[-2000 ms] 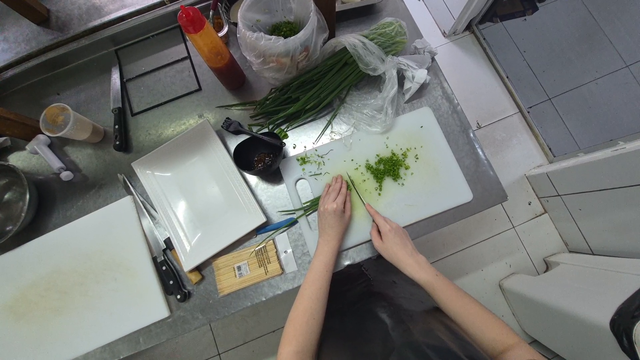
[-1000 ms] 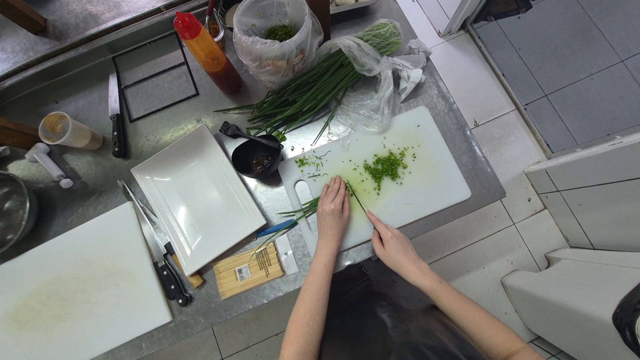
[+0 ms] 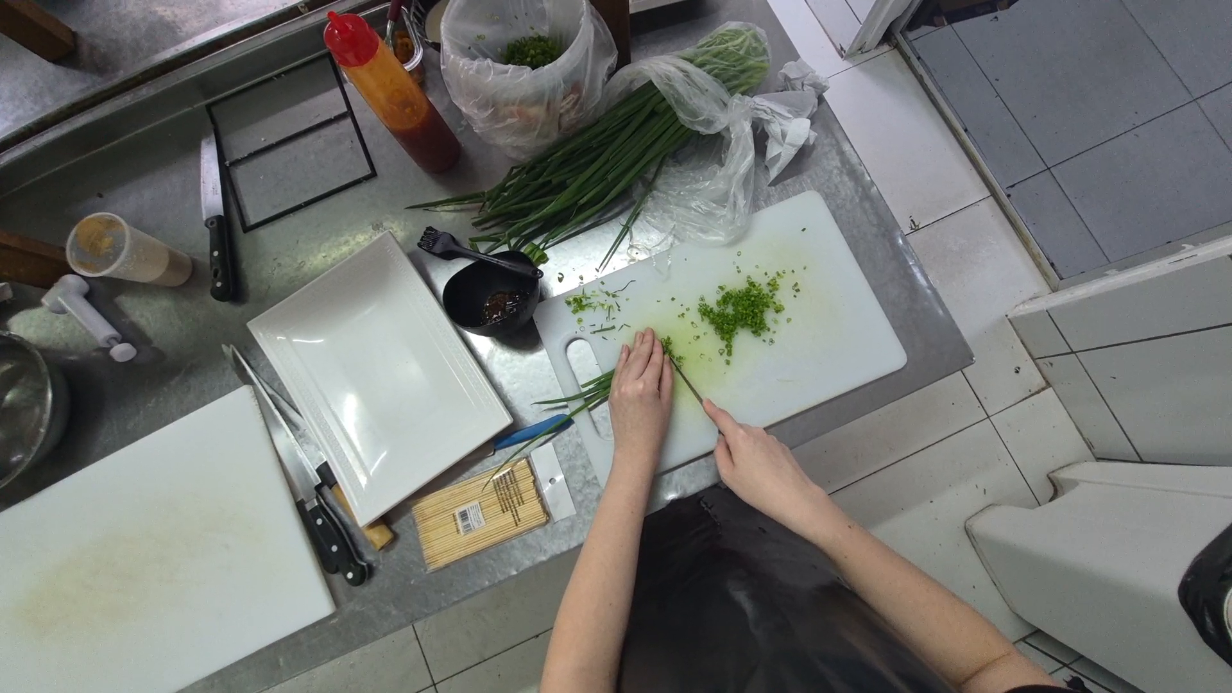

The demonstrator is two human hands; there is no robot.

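My left hand (image 3: 641,393) presses a few green chive stalks (image 3: 589,393) flat on a white plastic cutting board (image 3: 837,298). My right hand (image 3: 760,464) grips a knife (image 3: 689,382), its handle hidden in the fingers, its thin blade against the stalks by my left fingertips. Right of the blade lies a heap of chopped chives (image 3: 741,310), with scattered bits (image 3: 597,304) near the board's handle slot. Behind the board a large bunch of chives (image 3: 587,178) lies partly in a clear plastic bag (image 3: 707,183).
Left of the board are a black bowl with dark sauce (image 3: 500,306) and brush, a white rectangular plate (image 3: 380,375), bamboo skewers (image 3: 479,515), several knives (image 3: 332,539) and a second cutting board (image 3: 144,558). A red-capped sauce bottle (image 3: 399,106) and a bag-lined tub (image 3: 525,77) stand behind.
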